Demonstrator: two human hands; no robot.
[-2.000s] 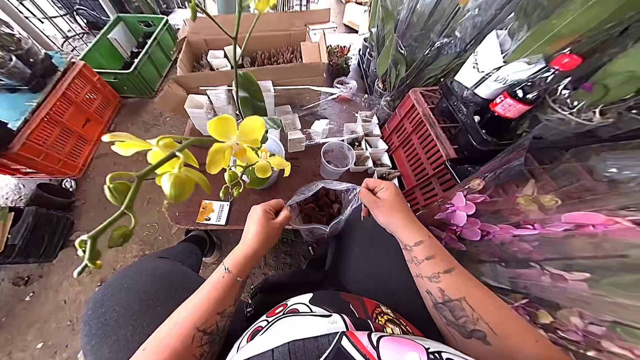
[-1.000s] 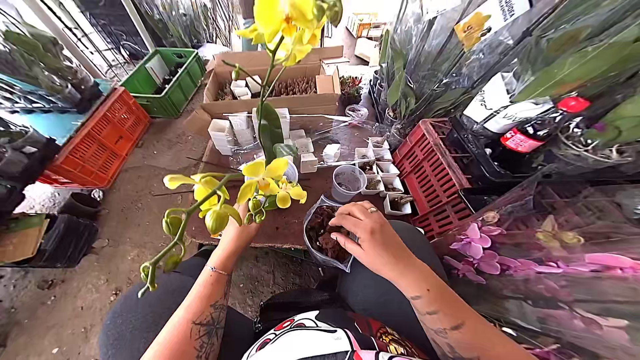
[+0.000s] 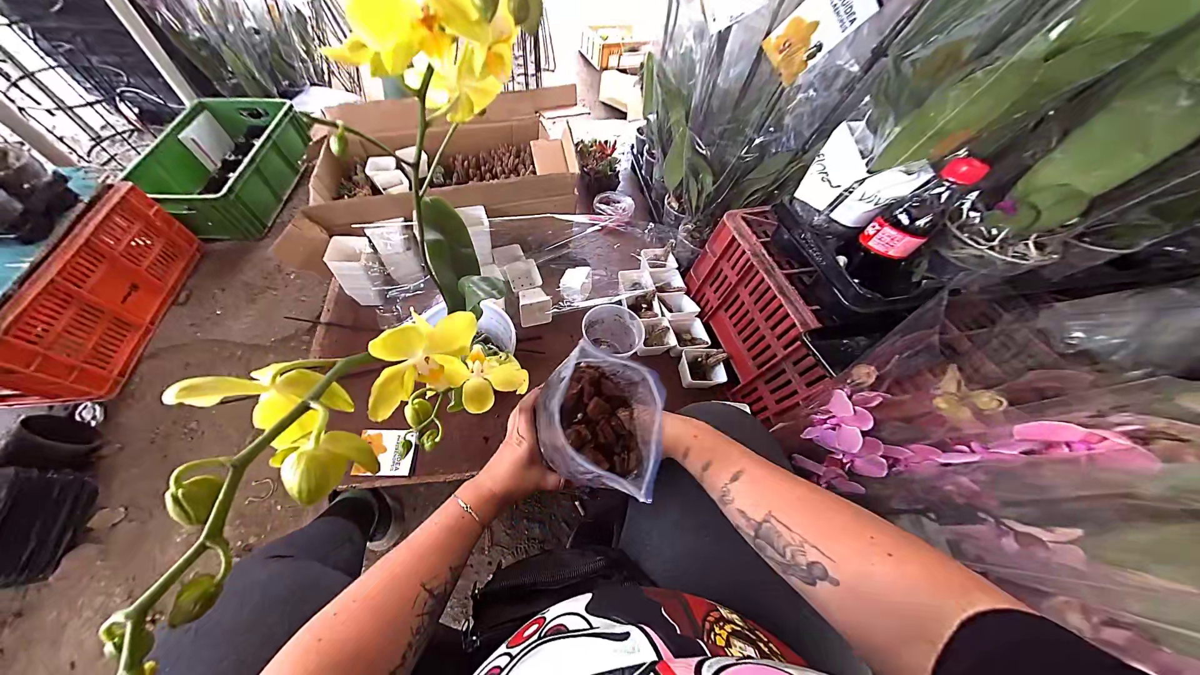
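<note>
A clear plastic bag (image 3: 609, 427) of brown bark chips stands open-mouthed above my lap. My left hand (image 3: 525, 455) grips its left side. At its right side is my right hand (image 3: 670, 436), mostly hidden behind the bag, so its hold cannot be told. Just beyond the bag, a clear plastic cup (image 3: 612, 330) rests on the low brown table (image 3: 469, 436). A yellow orchid (image 3: 422, 361) in a pale pot (image 3: 497, 328) rises left of the bag, its flower stems arching toward me. Small white square pots (image 3: 689, 333), several with little plants, stand right of the cup.
Behind the pots sits a cardboard box (image 3: 450, 211) of small plants. An orange crate (image 3: 103, 291) and a green crate (image 3: 225, 178) are on the left. A red crate (image 3: 755, 309), a cola bottle (image 3: 914, 225) and wrapped pink orchids (image 3: 853, 431) flank the right side.
My right hand, seen over the bark in the bag's mouth one second ago, is now at the bag's right side. My left hand has moved from near the orchid's flowers to the bag.
</note>
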